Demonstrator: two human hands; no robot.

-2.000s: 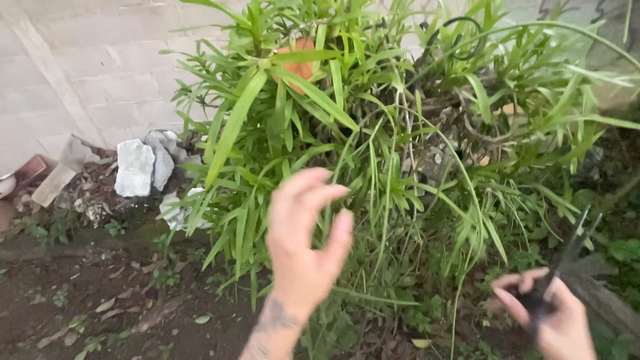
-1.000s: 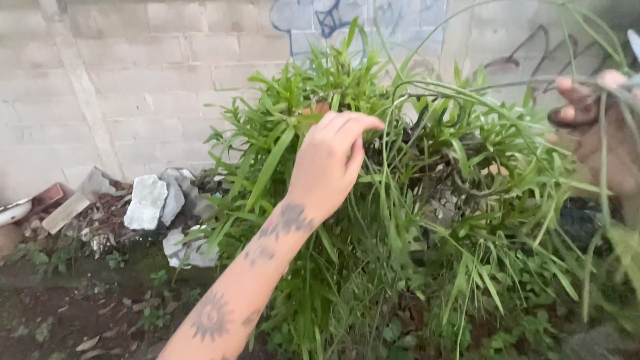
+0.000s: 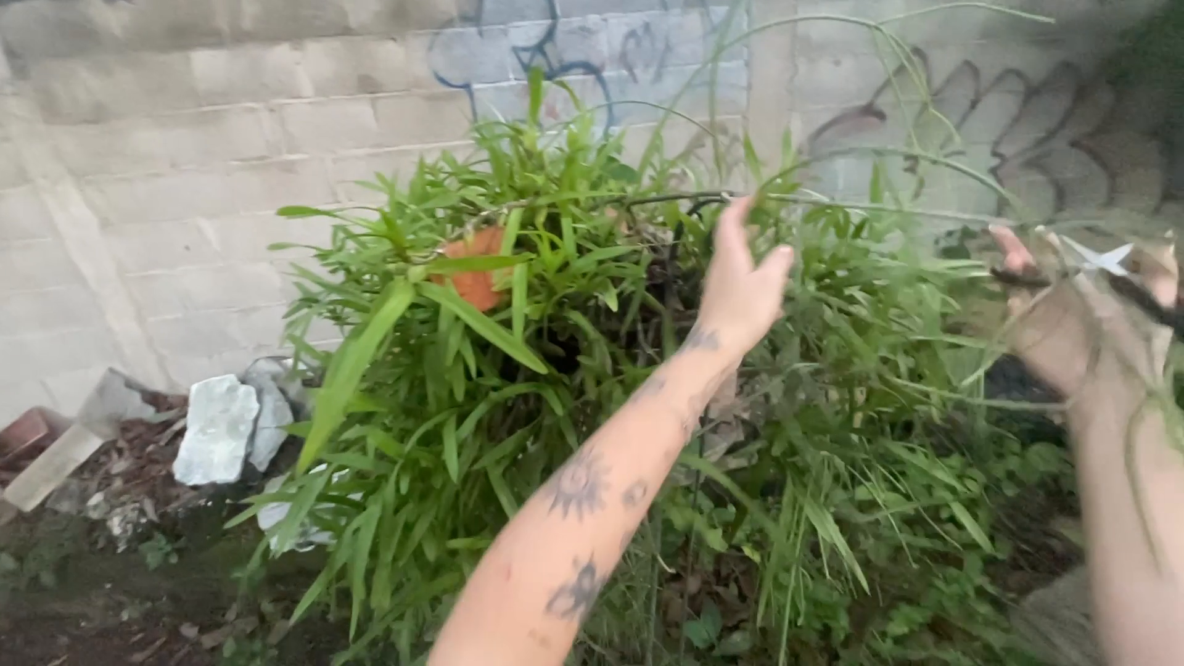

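Note:
A bushy green plant [image 3: 444, 370] with long narrow leaves fills the middle. My left hand [image 3: 745, 287] reaches over its top; thumb and a finger are apart near a long thin stem [image 3: 851, 205], and whether they touch it is unclear. At the right, my right hand [image 3: 1064, 314] holds scissors [image 3: 1101, 257] with dark handles and a short bright part of the blades showing. Thin green stems run across and hang from the right hand. Blur hides how its fingers lie. An orange-brown piece [image 3: 474, 268], perhaps a pot, shows among the leaves.
A pale block wall [image 3: 222, 148] with painted graffiti stands behind the plant. At the left lie pale broken stones [image 3: 217, 430], a reddish brick piece [image 3: 28, 435] and dry leaves on dark soil. Low weeds [image 3: 934, 592] grow at the lower right.
My right hand has risen from the lower right to the height of the plant's top, with the scissors. My left hand has moved up and right across the plant. The view has tilted up.

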